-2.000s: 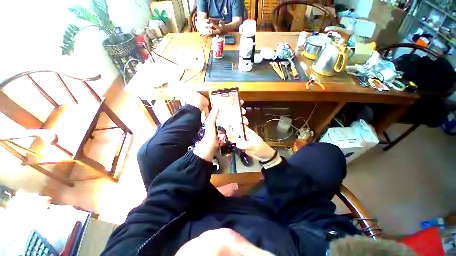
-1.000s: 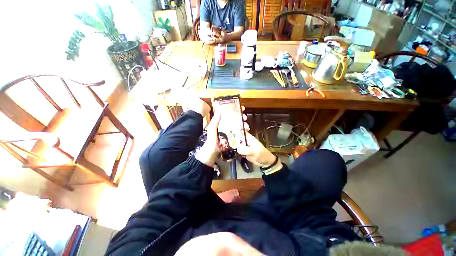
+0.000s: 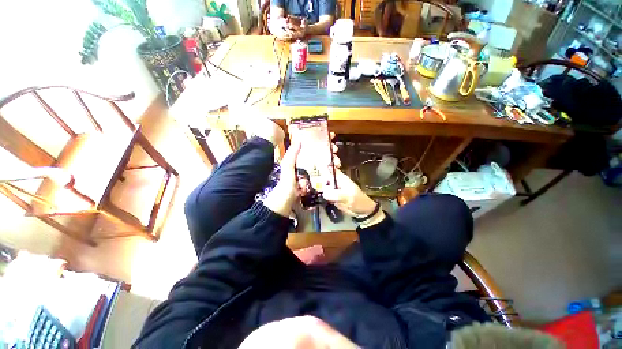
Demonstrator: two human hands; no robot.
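Observation:
A smartphone (image 3: 313,151) with a dark rim and a bright, washed-out screen is held upright above my lap, in the middle of the view. My left hand (image 3: 284,185) grips its left side and lower part. My right hand (image 3: 349,194) holds its lower right side, with some fingertips showing along the right edge. A thin black wristband (image 3: 369,214) is on my right wrist. What the screen shows is too blurred to tell.
A wooden table (image 3: 382,127) ahead bears a red can (image 3: 299,56), a white tumbler (image 3: 339,58), hand tools, orange-handled pliers (image 3: 433,111) and a kettle (image 3: 453,77). A person (image 3: 301,18) sits across. A wooden chair (image 3: 92,165) stands left; a white box (image 3: 475,185) is below the table.
The view tilts slightly, so the table and phone sit a little higher in the picture than one second ago. Both hands keep their hold on the phone.

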